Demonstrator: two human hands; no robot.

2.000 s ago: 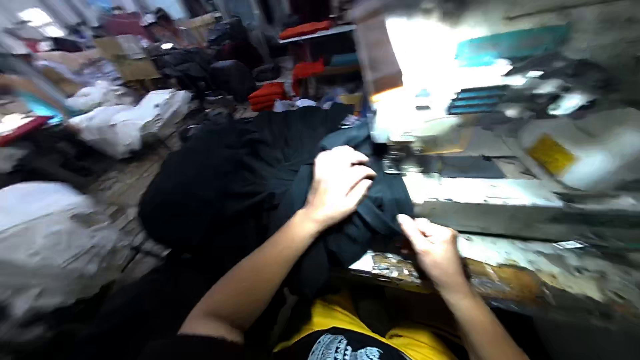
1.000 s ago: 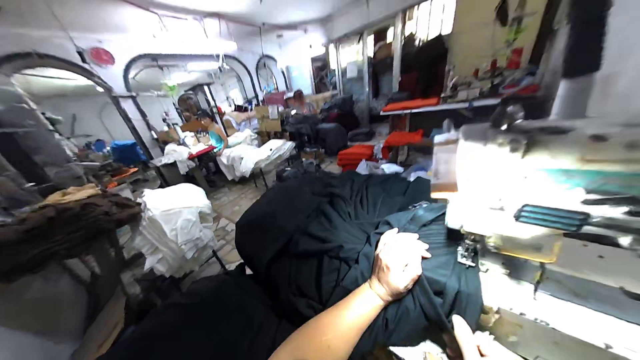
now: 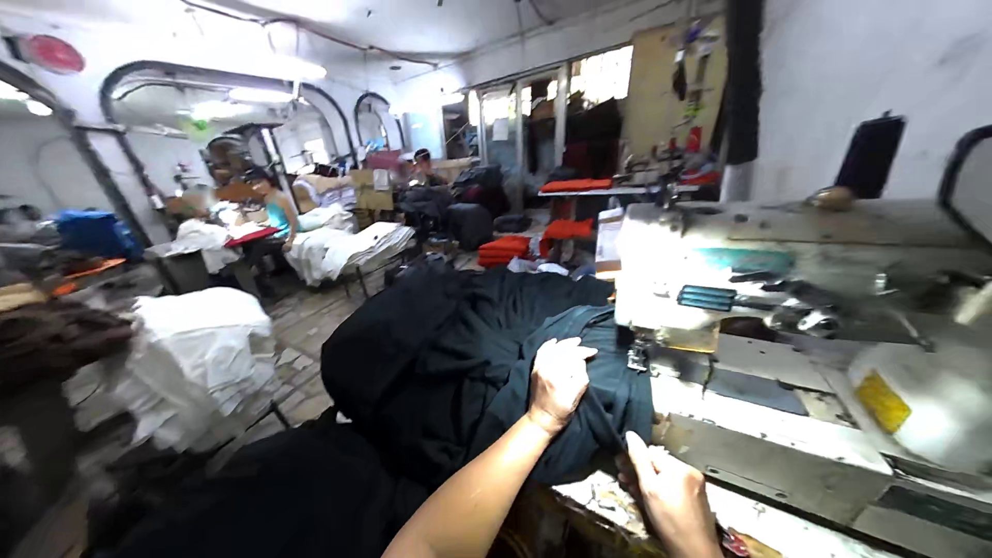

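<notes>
A large bundle of black fabric (image 3: 434,349) lies bunched against the left end of an industrial sewing machine (image 3: 775,263). My left hand (image 3: 559,380) rests on the cloth left of the needle area, its fingers bent over a fold; whether it pinches the cloth is unclear. Nearer the table edge, my right hand (image 3: 670,484) grips the fabric's edge between thumb and fingers. The presser foot (image 3: 638,355) stands at the right border of the cloth, beyond both hands; whether it presses on the fabric cannot be told.
White cloth (image 3: 198,333) is heaped on a stand at the left, with brown cloth (image 3: 62,333) beside it. Folded orange fabric (image 3: 504,250) lies beyond the black bundle. Another person (image 3: 275,205) sits farther back near white cloth. The machine bed (image 3: 775,449) fills the lower right.
The view has swung up and left since two seconds ago, then back slightly right. My left hand stays on the black fabric throughout. My right hand, partly cut off one second ago, shows more fully now.
</notes>
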